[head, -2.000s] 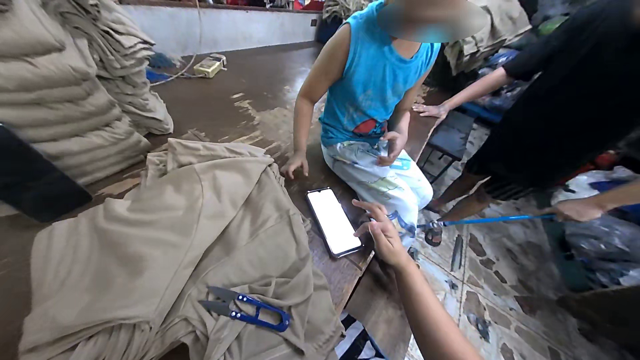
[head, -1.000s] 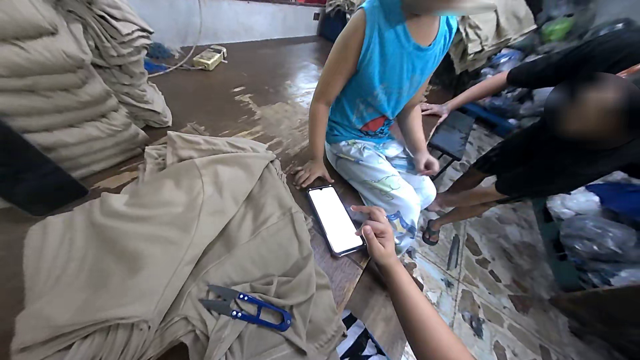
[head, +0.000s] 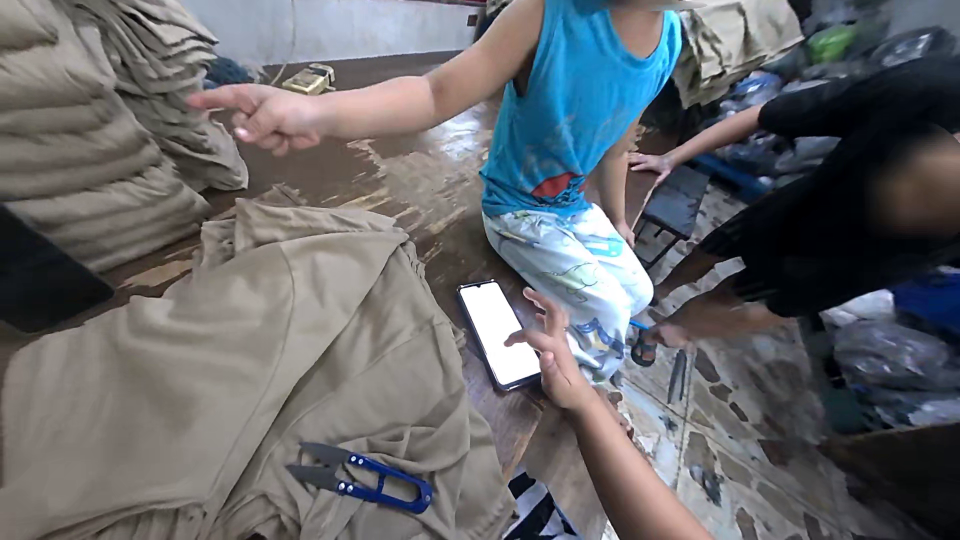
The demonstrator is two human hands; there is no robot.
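Observation:
My right hand (head: pixel 553 352) reaches in from the lower right, one finger at the lit screen of a smartphone (head: pixel 499 334) that lies flat on the worn wooden table (head: pixel 517 427). Its fingers are spread and grasp nothing. My left hand is out of the frame. Left of the phone, a heap of beige fabric pieces (head: pixel 187 345) covers the near part of the table. Blue-handled thread snips (head: pixel 367 477) rest on that fabric with their blades pointing left.
A person in a blue sleeveless top (head: pixel 577 120) sits on the table edge, one arm stretched leftward. Another person in black (head: pixel 862 172) bends at the right, a hand near a dark stool (head: pixel 673 201). Stacked beige fabric (head: pixel 82 135) stands at the left; plastic bags (head: pixel 892 352) lie right.
The seated person's arm, earlier resting on the table near the phone, is now raised and pointing left. My right index finger has moved onto the phone's screen. The person in black bends lower.

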